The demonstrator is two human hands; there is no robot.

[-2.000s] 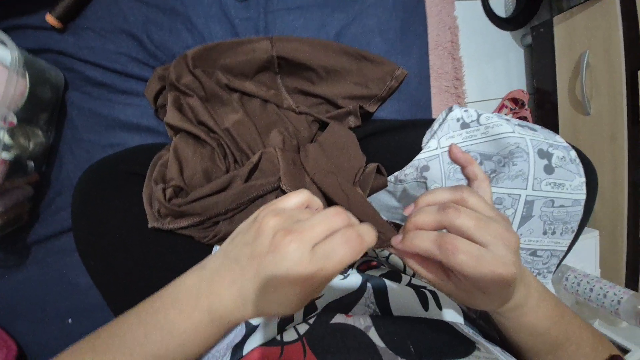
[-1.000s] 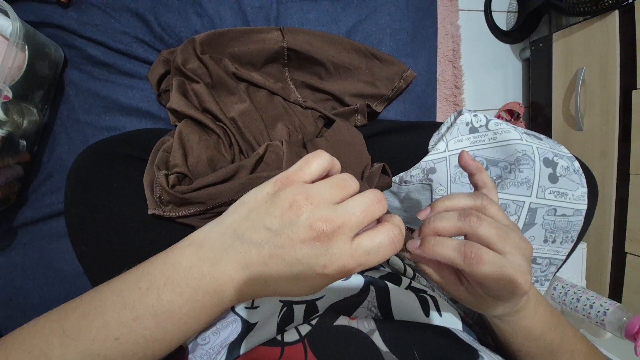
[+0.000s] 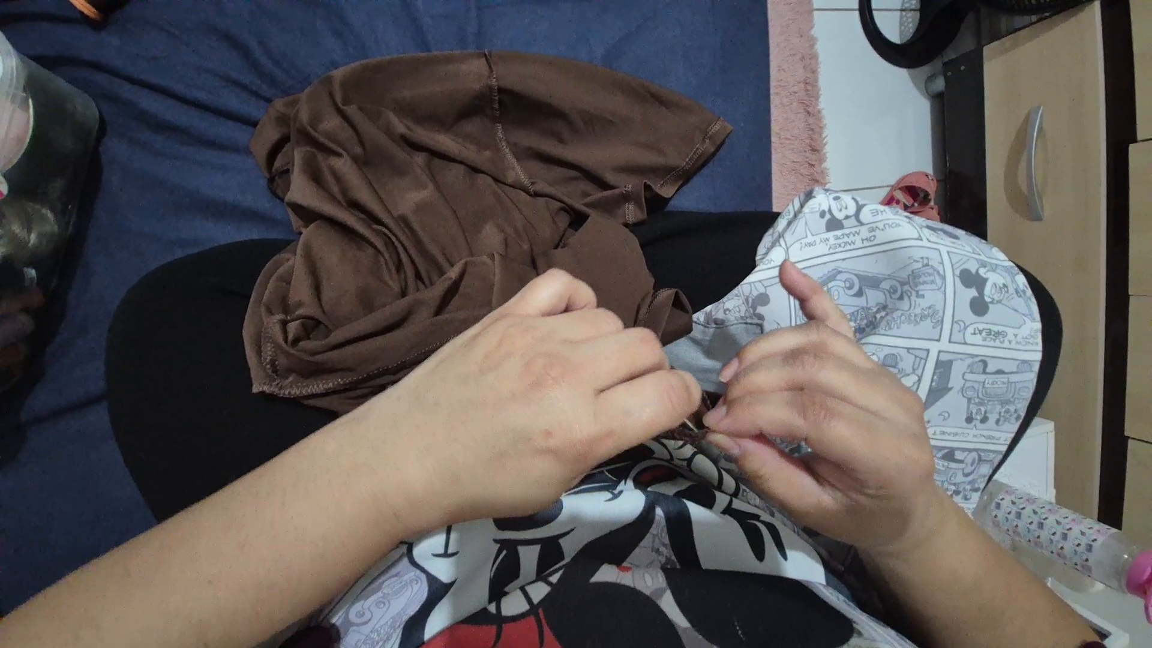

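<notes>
A brown fabric garment point(image 3: 405, 189) with visible stitched seams lies bunched across my lap, reaching onto the dark blue cloth. My left hand point(image 3: 558, 396) is curled over its near end, back of the hand up, fingers bent and fingertips mostly hidden. Close against it on the right, my right hand point(image 3: 810, 423) pinches a small edge of the brown fabric between thumb and fingers, the little finger raised. A thin, light sliver shows between the two hands, perhaps a needle; it is too small to tell. The cartoon-print shirt point(image 3: 900, 297) spreads beneath and beside my right hand.
Dark blue cloth point(image 3: 180, 144) lies under my crossed, black-clad legs. A clear plastic container point(image 3: 54, 135) stands at the left edge. A pink fluffy rug point(image 3: 796, 99), a wooden drawer front point(image 3: 1044, 135) with a metal handle and a patterned bottle point(image 3: 1053, 531) are on the right.
My left hand was lower and further left over the fabric's edge two seconds ago; it has since moved up against my right hand. The right hand keeps its pinch.
</notes>
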